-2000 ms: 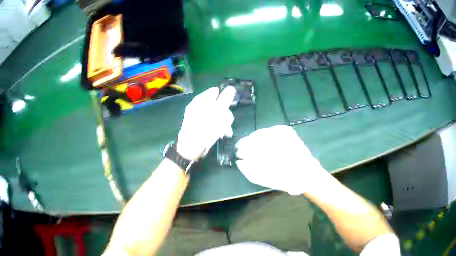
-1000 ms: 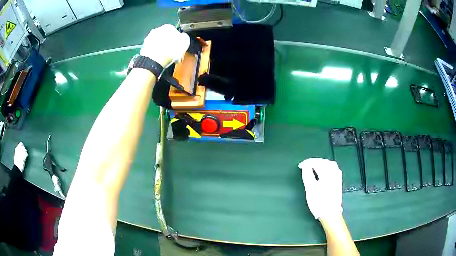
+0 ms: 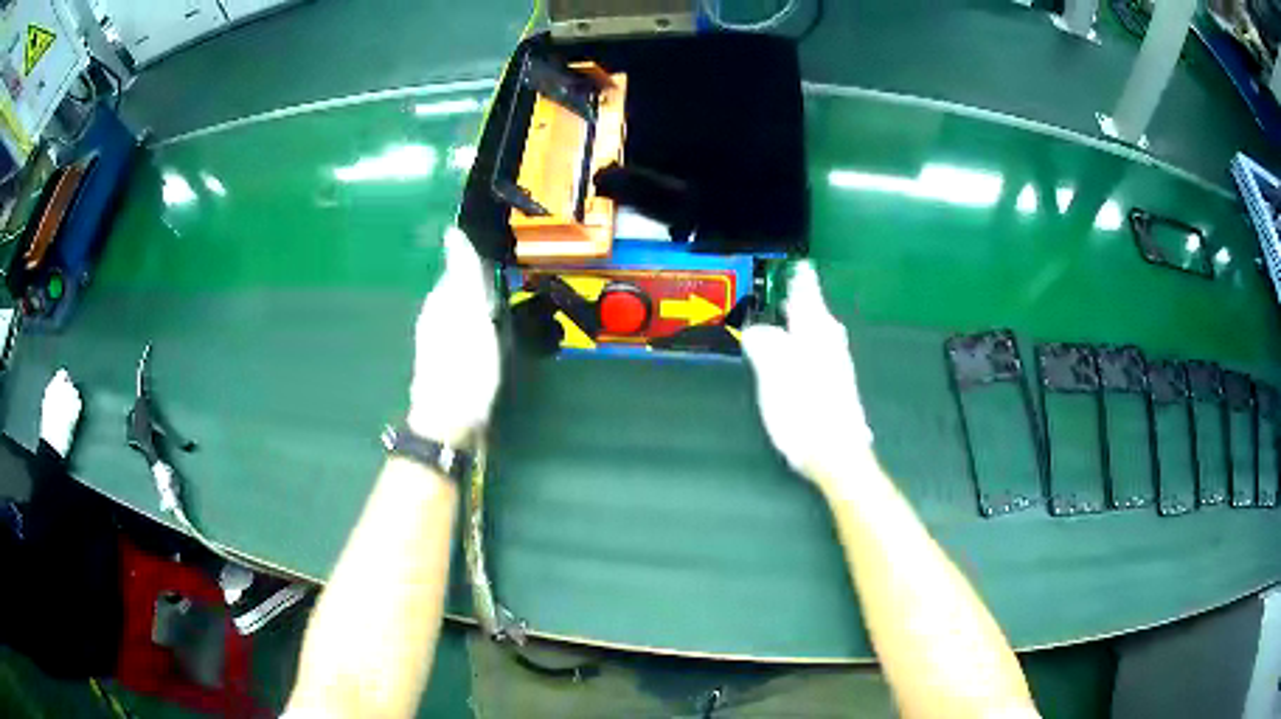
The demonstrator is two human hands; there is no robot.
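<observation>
The blue press base (image 3: 660, 263) stands ahead with a red button (image 3: 622, 312) on its front panel. A black phone middle frame (image 3: 523, 201) lies at a slant in the orange press fixture nest (image 3: 597, 232). My left hand (image 3: 457, 351), gloved in white, is at the left side of the base, fingers pointing forward, holding nothing. My right hand (image 3: 812, 372), also gloved, is at the right side, thumb and fingers apart and empty. Whether the fingertips touch the base's sides is not clear.
Several phone middle frames (image 3: 1075, 368) stand in a row at the right, with one more (image 3: 1173, 260) farther back. A black cloth (image 3: 731, 127) covers the machine top. A taped hose (image 3: 478, 541) runs to the bench edge. A corded tool (image 3: 148, 436) and another person's gloved hand (image 3: 59, 410) are left.
My left hand has let go of the phone frame at the nest and come back to the press's left side. My right hand has moved left and forward from the frame row to its right side.
</observation>
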